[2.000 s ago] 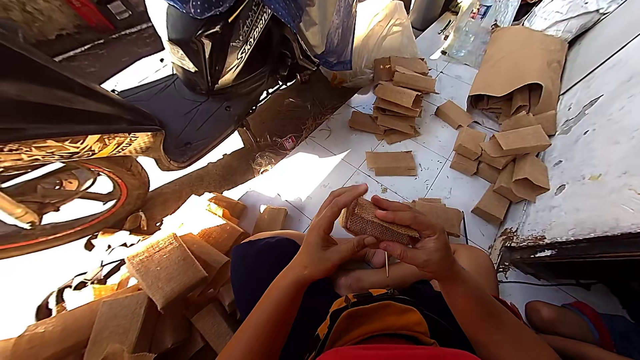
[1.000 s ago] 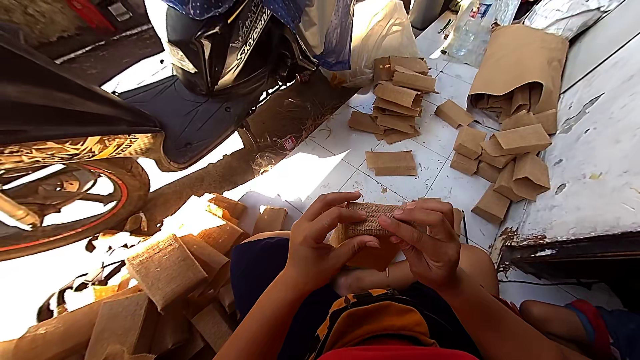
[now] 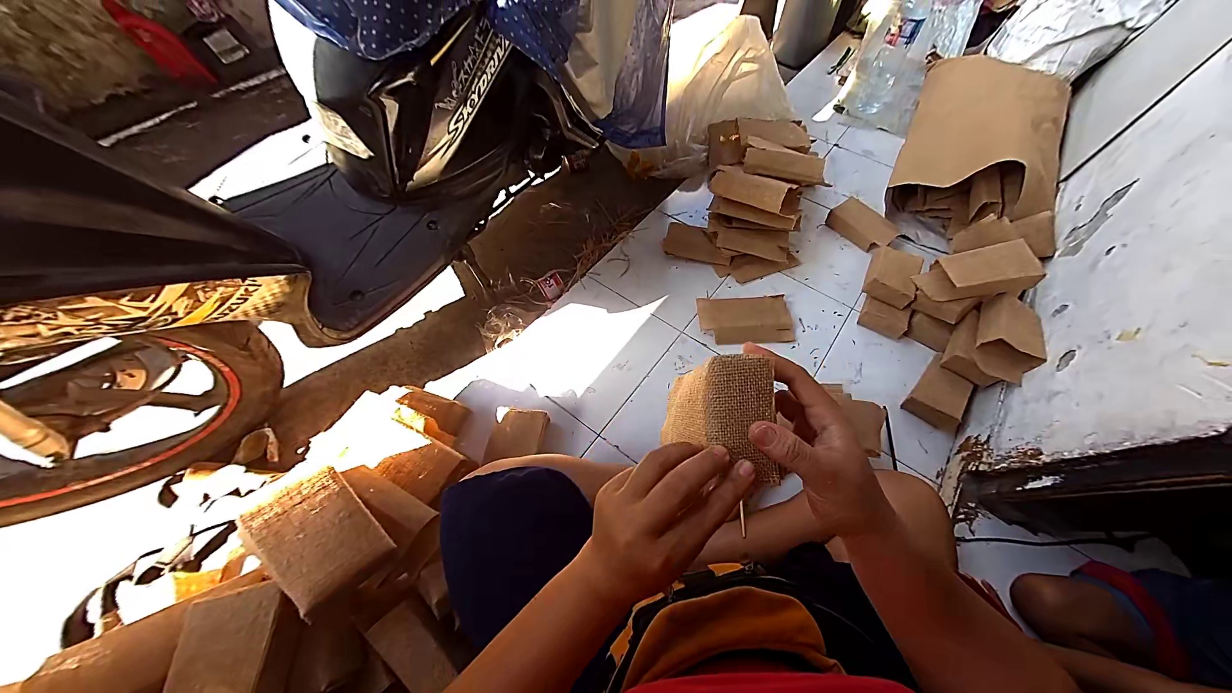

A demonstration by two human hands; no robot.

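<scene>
Over my lap I hold a small box-shaped piece covered in woven burlap point(image 3: 741, 404), tilted upright with a side face turned to the left. My left hand point(image 3: 664, 510) presses its fingertips on the lower edge. My right hand point(image 3: 828, 452) grips the right side, thumb on the front face and fingers behind. A thin stick point(image 3: 742, 518) points down just below the piece. Beyond my hands a flat brown paper piece point(image 3: 746, 319) lies on the white tiles, and other brown pieces point(image 3: 864, 423) lie partly hidden behind my right hand.
Folded brown pieces point(image 3: 756, 191) are stacked ahead. More point(image 3: 996, 268) spill from a large paper bag point(image 3: 982, 125) by the white wall point(image 3: 1136, 289). Larger brown blocks point(image 3: 318, 539) are heaped at left, near a parked motorbike point(image 3: 356, 231). Another person's leg point(image 3: 1068, 606) is at lower right.
The burlap piece has been turned from lying crosswise to standing more upright. My left hand has moved down from its top edge to its lower edge; my right hand now holds its right side.
</scene>
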